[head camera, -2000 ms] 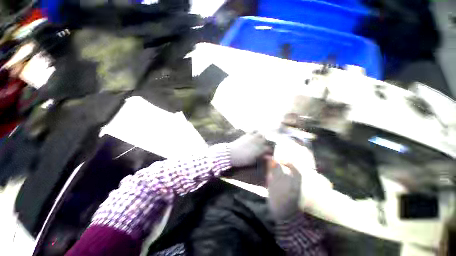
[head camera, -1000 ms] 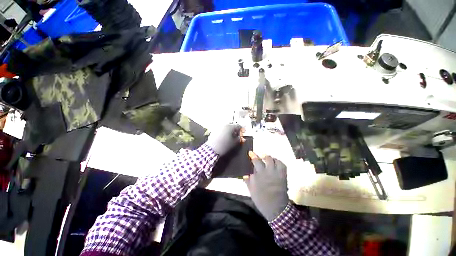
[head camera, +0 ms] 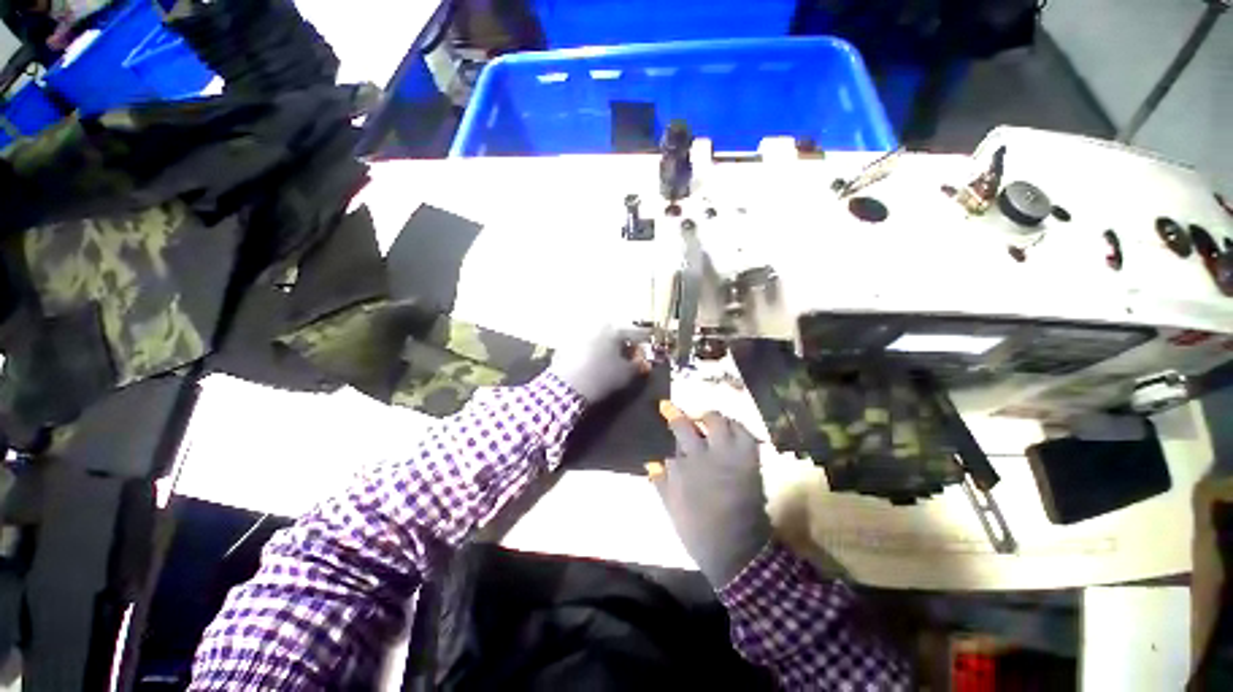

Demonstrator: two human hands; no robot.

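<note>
A plain black cut piece (head camera: 615,430) lies flat on the white table in front of the sewing machine (head camera: 987,250), its far edge at the presser foot and needle area (head camera: 686,354). My left hand (head camera: 598,362), in a grey glove, rests on its far left part, fingertips close beside the presser foot. My right hand (head camera: 714,489), gloved with orange fingertips bare, lies at its right edge, fingers pointing to the needle. Whether the fingers pinch the cloth cannot be told.
A heap of black and camouflage pieces (head camera: 122,291) lies at left. A fanned camouflage stack (head camera: 865,430) is under the machine arm. A thin metal tool (head camera: 987,514) and a dark rectangular object (head camera: 1102,473) lie right. A blue bin (head camera: 554,108) stands behind; black cloth (head camera: 582,622) is below the table edge.
The blur is gone and the view has shifted. Since one second ago, the black piece and my left hand sit slightly farther in toward the needle. My right hand stays at the piece's right edge.
</note>
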